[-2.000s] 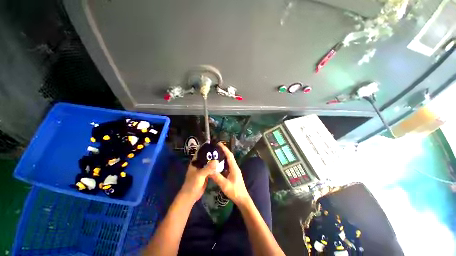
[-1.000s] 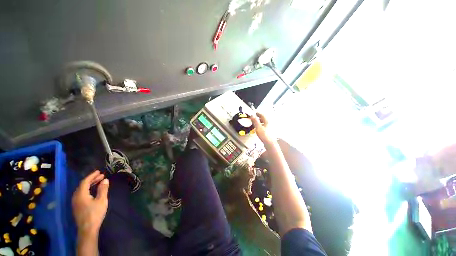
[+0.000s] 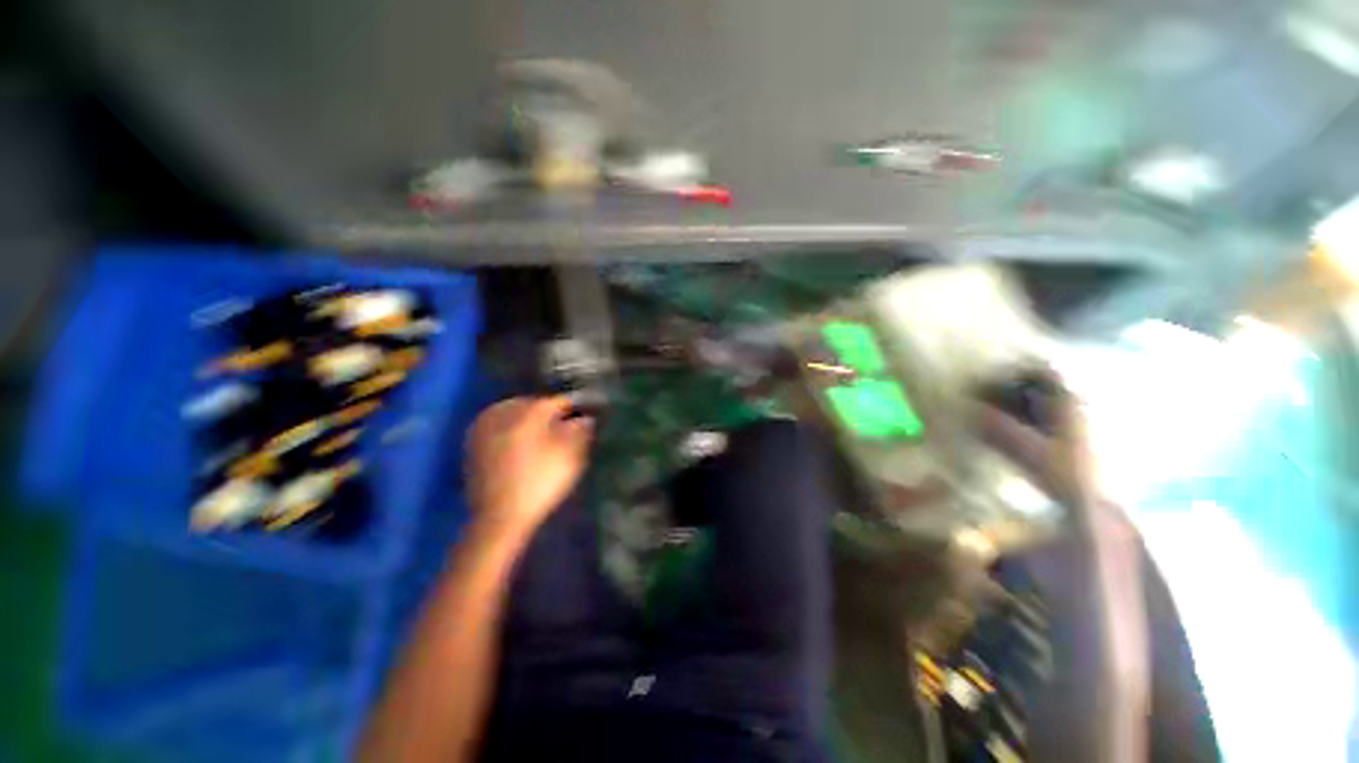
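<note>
The picture is strongly blurred. My left hand is over my left thigh, just below the filling nozzle; its fingers are too blurred to read. My right hand is a smear at the right edge of the digital scale. A dark shape beside it on the scale looks like the stuffed penguin; whether my fingers grip it cannot be told. The scale's green displays are lit. Black, white and yellow penguin skins lie in the blue tray.
A grey machine panel spans the top, with red-tipped clamps beside the nozzle fitting and buttons further right. A blue basket is under the tray. A dark container with penguins stands lower right.
The view has swung back left, bringing the whole tray into view. The penguin from the nozzle went onto the scale by one second ago. My right hand stays near the scale.
</note>
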